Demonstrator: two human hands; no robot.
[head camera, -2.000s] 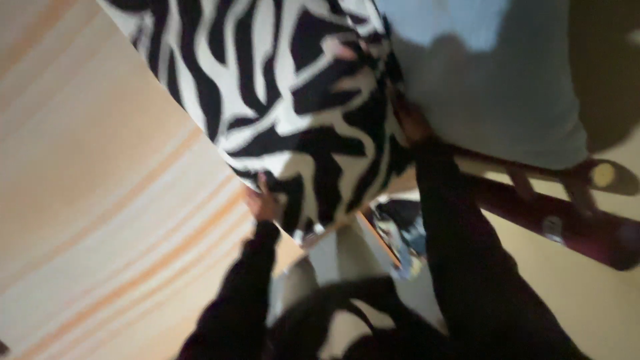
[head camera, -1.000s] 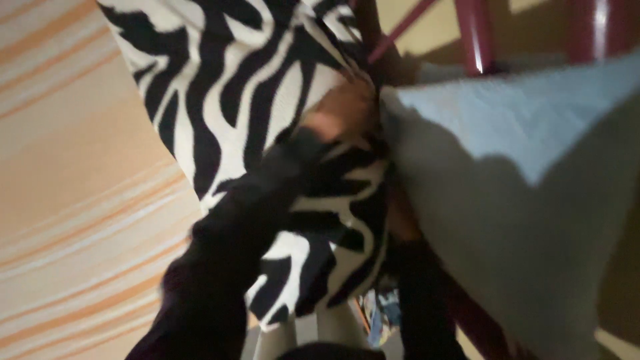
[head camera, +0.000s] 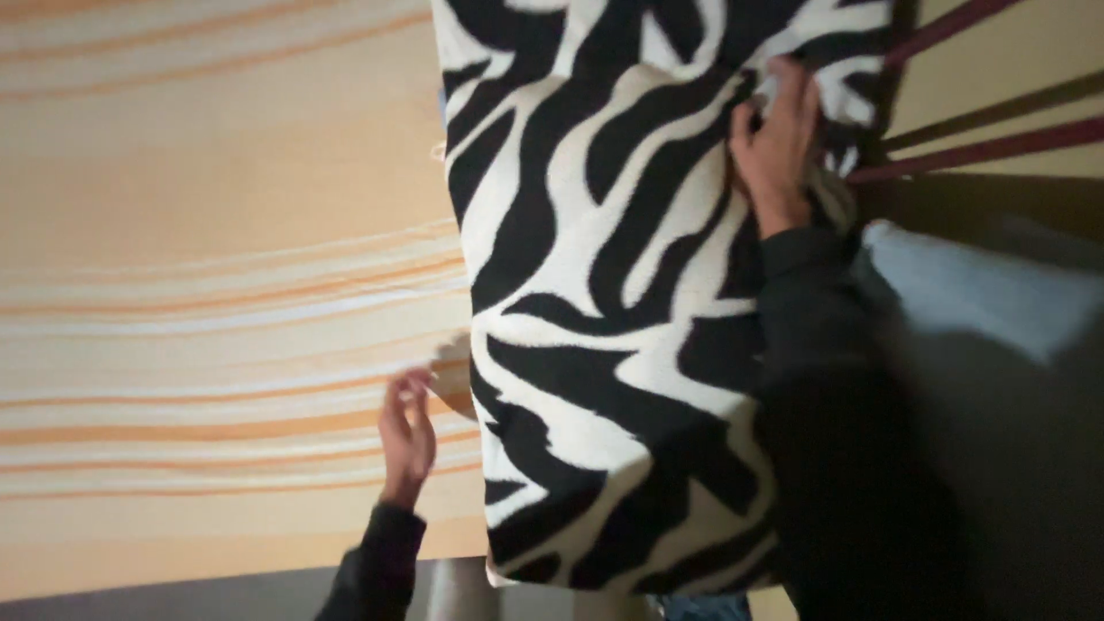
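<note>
A folded zebra-print cloth, black and white, (head camera: 604, 345) runs from the top edge down through the middle of the head view. My right hand (head camera: 776, 142) rests on its upper right part, fingers bent against the fabric near the right edge; whether it grips the cloth I cannot tell. My left hand (head camera: 408, 427) is just left of the cloth's left edge, above the striped sheet, with nothing in it and its fingers partly curled. The orange, cream and white striped sheet (head camera: 216, 362) spreads under and left of the cloth.
A pale blue-grey cushion or cloth (head camera: 983, 285) lies at the right beside my right forearm, partly in shadow. Dark red bars (head camera: 1000, 148) cross the upper right. The sheet's near edge (head camera: 259, 569) lies toward my body, and a patterned item (head camera: 703, 606) shows at the bottom.
My left hand, over the zebra-print cloth one second ago, is now off its left side. My right hand now shows on the cloth's upper right part.
</note>
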